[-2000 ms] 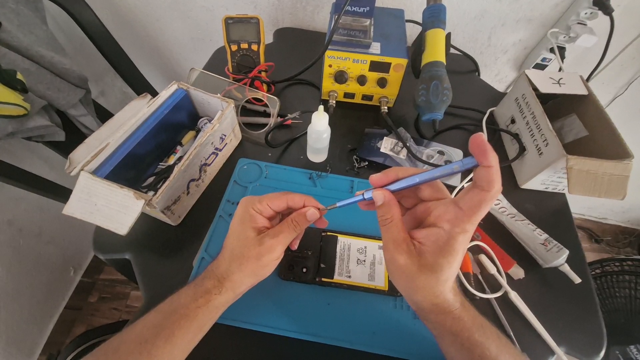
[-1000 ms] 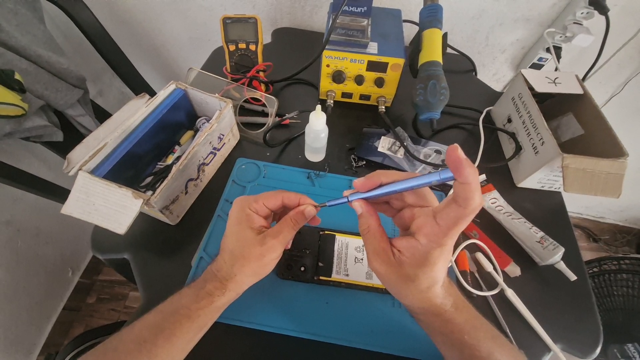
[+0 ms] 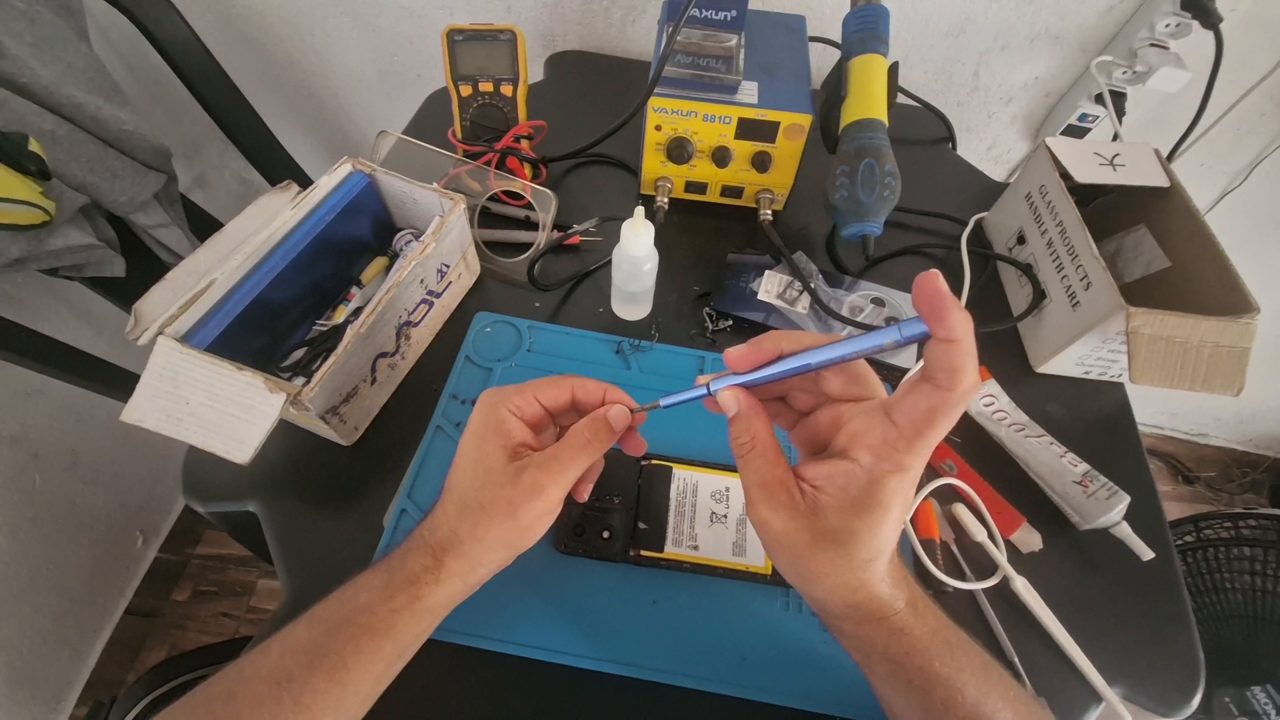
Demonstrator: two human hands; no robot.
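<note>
My right hand (image 3: 840, 450) holds a blue precision screwdriver (image 3: 800, 362) between thumb and fingers, its rear end against the raised index finger. The driver slants down to the left. Its metal tip meets the pinched thumb and fingertips of my left hand (image 3: 545, 460); whatever is pinched there is too small or hidden to tell. Below both hands an opened smartphone (image 3: 600, 510) lies on a blue silicone repair mat (image 3: 640, 610), its battery (image 3: 715, 515) showing with a yellow border. My right hand covers the phone's right part.
Behind the mat stand a plastic dropper bottle (image 3: 635, 270), a Yaxun soldering station (image 3: 725, 130), a hot-air handpiece (image 3: 864, 130) and a multimeter (image 3: 485, 80). Cardboard boxes stand left (image 3: 400, 330) and right (image 3: 1060, 260). A glue tube (image 3: 1050, 450) and a white cable (image 3: 1040, 610) lie at the right.
The screwdriver's rear end has dropped a little from its steeper slant two seconds ago, and my right index finger has moved with it. My left hand keeps its pinch at the tip.
</note>
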